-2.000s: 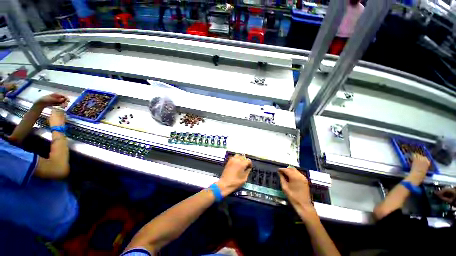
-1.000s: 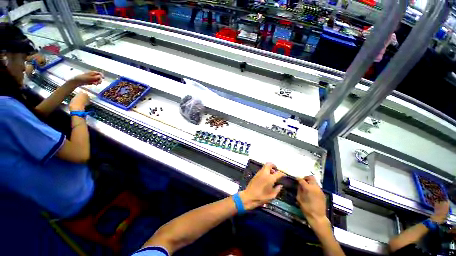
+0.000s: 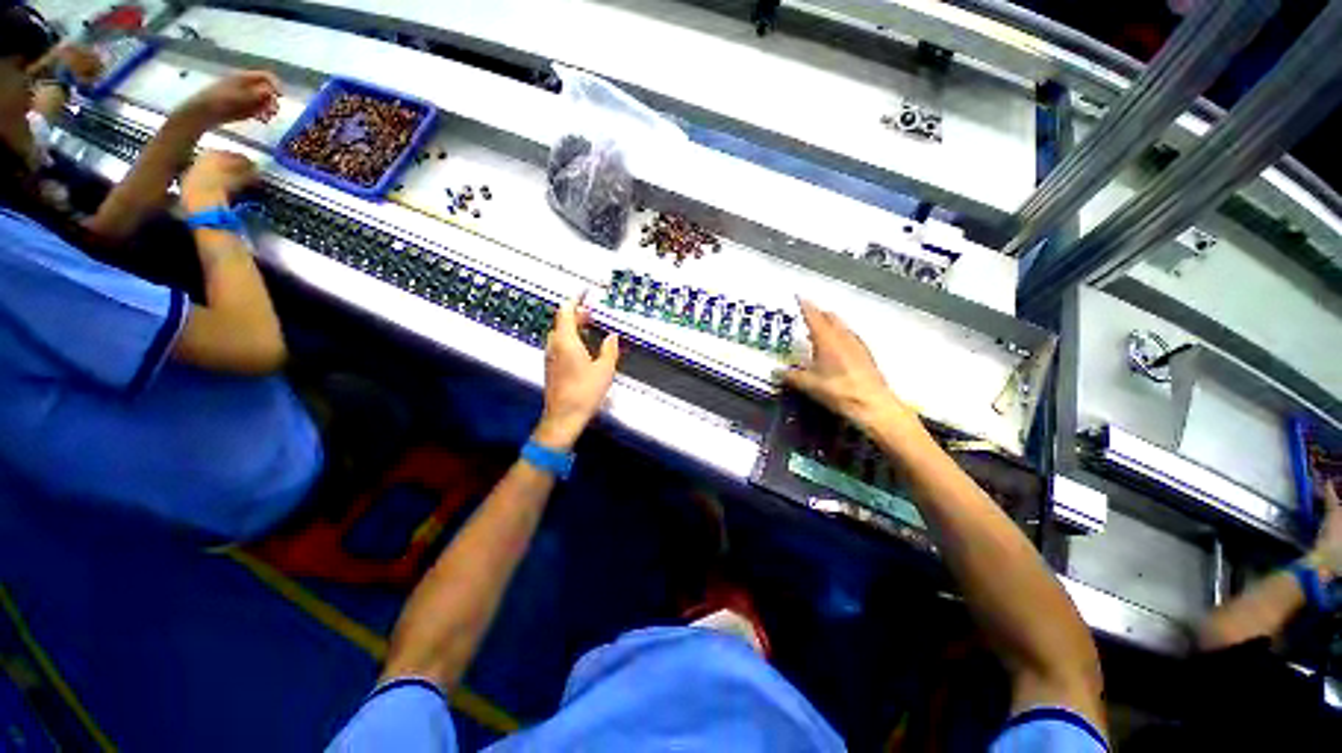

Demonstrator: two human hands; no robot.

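A green circuit board strip with parts standing on it lies on the white bench just behind the rail. My left hand is at the strip's left end, above the rail, with thumb and fingers apart and nothing seen in it. My right hand is at the strip's right end, its fingertips close to it; whether they touch or grip it cannot be told. The black carrier fixture lies in the rail, partly under my right forearm, with a green strip along its near side.
A long row of boards lies in the rail to the left. Behind are a clear bag, brown components and a blue bin. Another person's arms are at left; another person's hand is at far right.
Both hands have left the black fixture and moved to the ends of the green strip on the bench. The fixture now lies flat in the rail. The view has shifted.
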